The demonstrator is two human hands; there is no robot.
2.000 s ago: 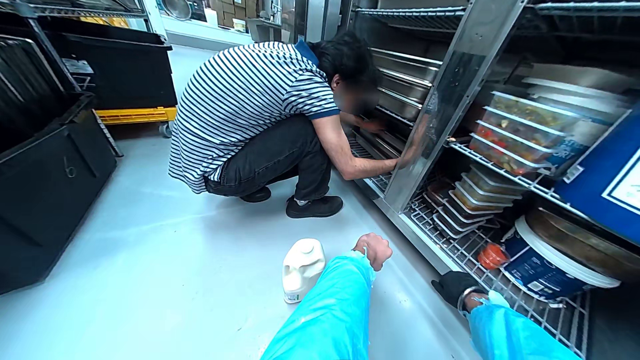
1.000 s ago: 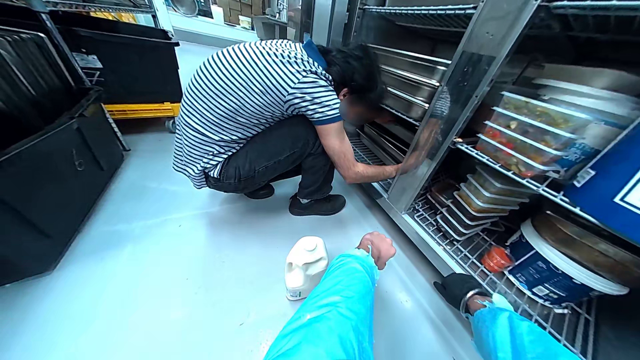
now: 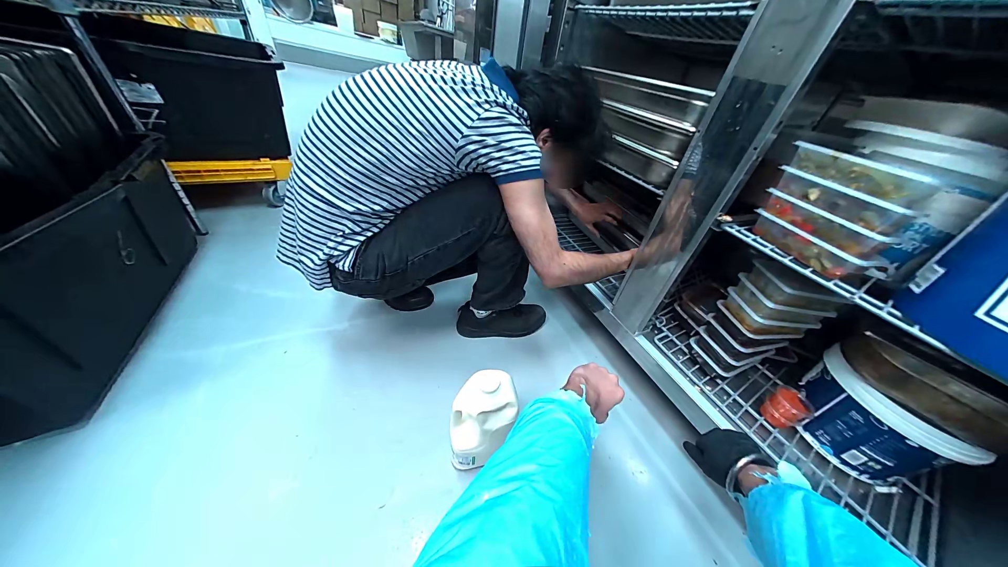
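Note:
My left hand [image 3: 596,390], bare below a blue plastic sleeve, hangs over the floor with its fingers curled; nothing shows in it. Left of it a white plastic jug [image 3: 482,417] stands upright on the floor. My right hand [image 3: 728,457], in a black glove, is at the front edge of the lower wire shelf [image 3: 846,504]; whether it grips the edge I cannot tell. Near it on that shelf are a small red-orange container [image 3: 785,407], a blue tub with a white rim [image 3: 874,429] and stacked lidded containers [image 3: 760,315].
Ahead a person in a striped shirt [image 3: 417,142] crouches, both hands at the low shelf beyond the metal door post [image 3: 669,205]. Metal pans [image 3: 646,126] sit above. Clear food containers [image 3: 843,209] fill the upper right shelf. Black bins [image 3: 87,291] stand at left, one on a yellow wheeled base [image 3: 228,172].
The crouching person's far hand shows more plainly at the low shelf than a second ago. My hands and the jug have hardly moved.

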